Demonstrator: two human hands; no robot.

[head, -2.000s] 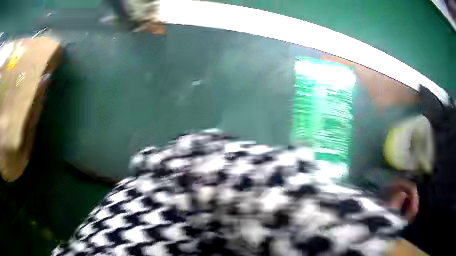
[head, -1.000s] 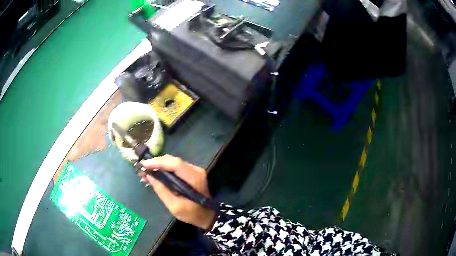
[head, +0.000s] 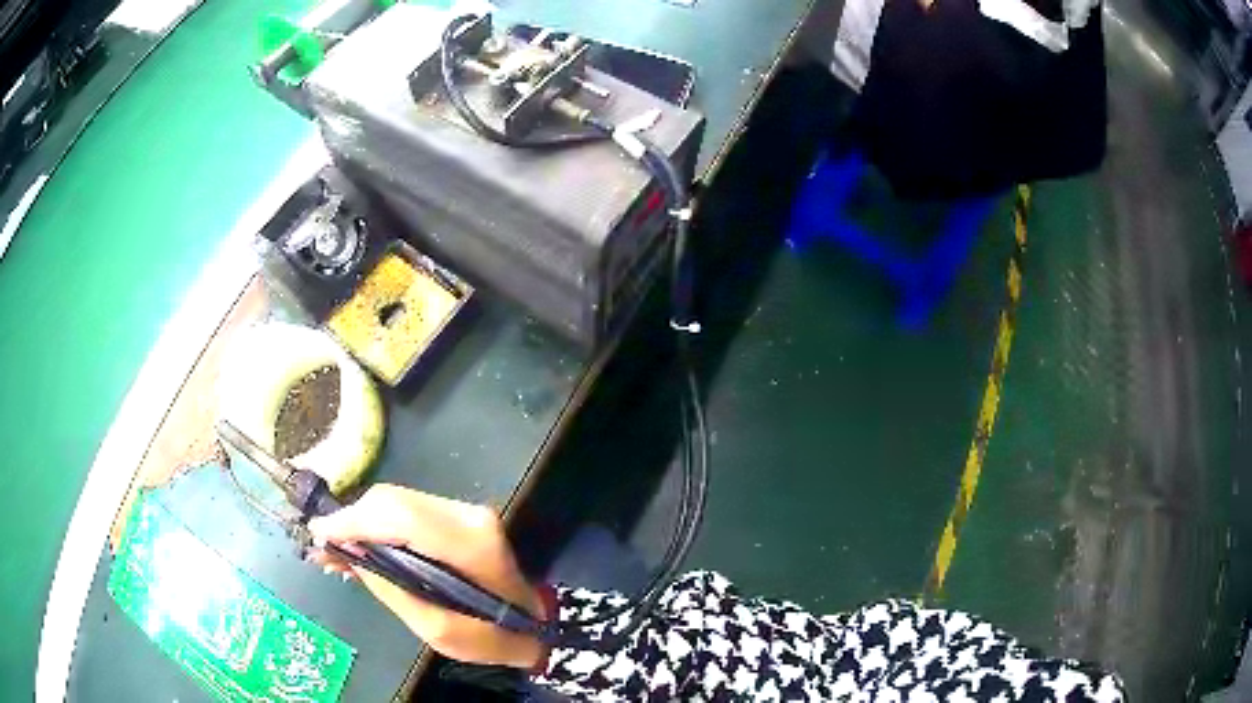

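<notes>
My right hand (head: 437,563) grips the black handle of the soldering iron (head: 305,490). The iron's metal barrel points up and left, beside the lower left rim of the pale yellow waste cup (head: 360,429), which holds brown-grey bits. A thin bent solder feed tube runs below the barrel. A green circuit board (head: 227,615) lies on the mat at the lower left, with glare on it. The yellow cleaning sponge (head: 412,324) with a hole sits in a dark tray behind the cup. My left hand is not in view.
A dark iron stand (head: 319,236) is behind the sponge. A large grey ribbed box (head: 508,206) with a metal mechanism stands right of it. Black cables (head: 691,412) loop past the bench edge to the iron. A dark-clothed person (head: 978,103) and a blue stool (head: 893,247) are at upper right.
The head view has shifted, and bench items appear lower and further left. My right hand with the iron has moved left and down in view; the barrel is now at the cup's outer side.
</notes>
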